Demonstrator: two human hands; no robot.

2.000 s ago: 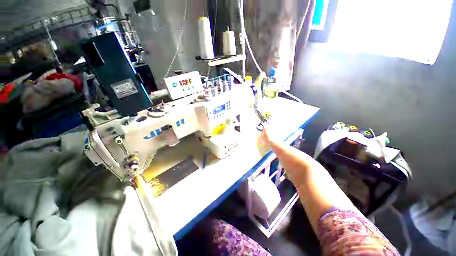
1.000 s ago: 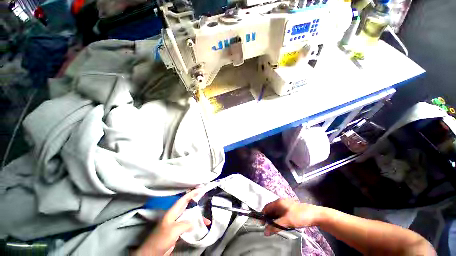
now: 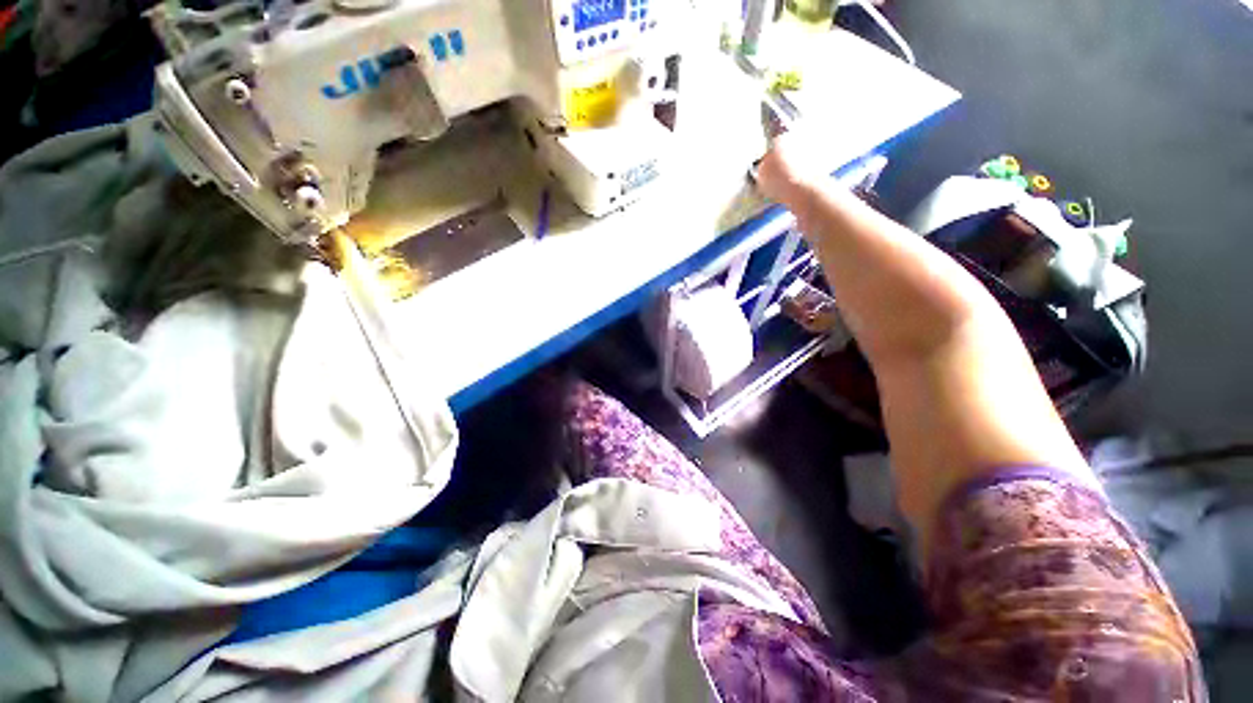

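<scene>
My right hand (image 3: 783, 165) is at the far right end of the white table, small and blurred, with the bare arm stretched forward. A small dark object (image 3: 778, 118), perhaps the shears, is at its fingertips; whether the fingers hold it is unclear. My left hand is not in view. Pale grey fabric (image 3: 193, 412) is heaped left of the sewing machine (image 3: 412, 83), its narrow seam edge running up to the lit presser foot area (image 3: 323, 247). More grey cloth (image 3: 591, 577) lies over my lap.
A thin blue pen (image 3: 543, 213) lies on the table (image 3: 605, 247) beside the dark bed cover (image 3: 460, 240). The table has a blue front edge. A clear bottle (image 3: 811, 11) is cut off at the top. A bag or bin (image 3: 1024, 261) with cloth stands at right.
The shears and fabric strip that both hands held over the lap are gone from there. My right hand has moved forward to the table's right end. My left hand has left the picture.
</scene>
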